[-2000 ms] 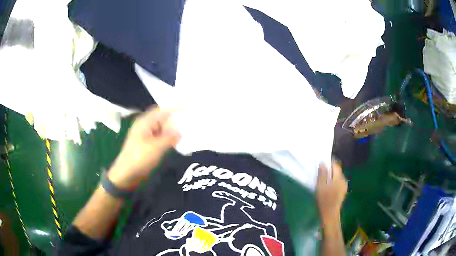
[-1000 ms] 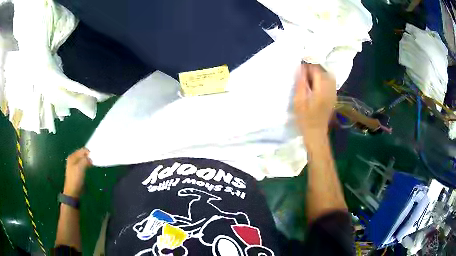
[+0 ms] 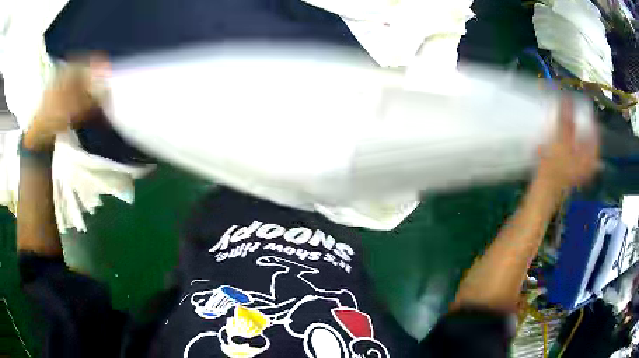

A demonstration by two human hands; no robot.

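A white garment piece [image 3: 280, 119] is stretched wide between my hands, above the dark ironing pad cover [image 3: 203, 24]. The cloth is blurred by motion. My left hand [image 3: 70, 98] holds its left end at the upper left. My right hand [image 3: 571, 147] holds its right end at the right; the fingers are blurred. A fold or doubled layer shows in the right half of the cloth. Part of the pad cover is hidden beneath it. The steam iron cannot be made out.
White pieces [image 3: 91, 182] hang at the left, and another white pile [image 3: 420, 28] lies at the back right. More white cloth [image 3: 574, 45] is at the far right. A blue bin or folder [image 3: 578, 259] with papers stands at the lower right, over green floor [image 3: 154, 231].
My left hand has moved up and my right hand outward to the right. The cloth is now lifted and spread between them. The yellow paper slip seen on the pad is no longer visible.
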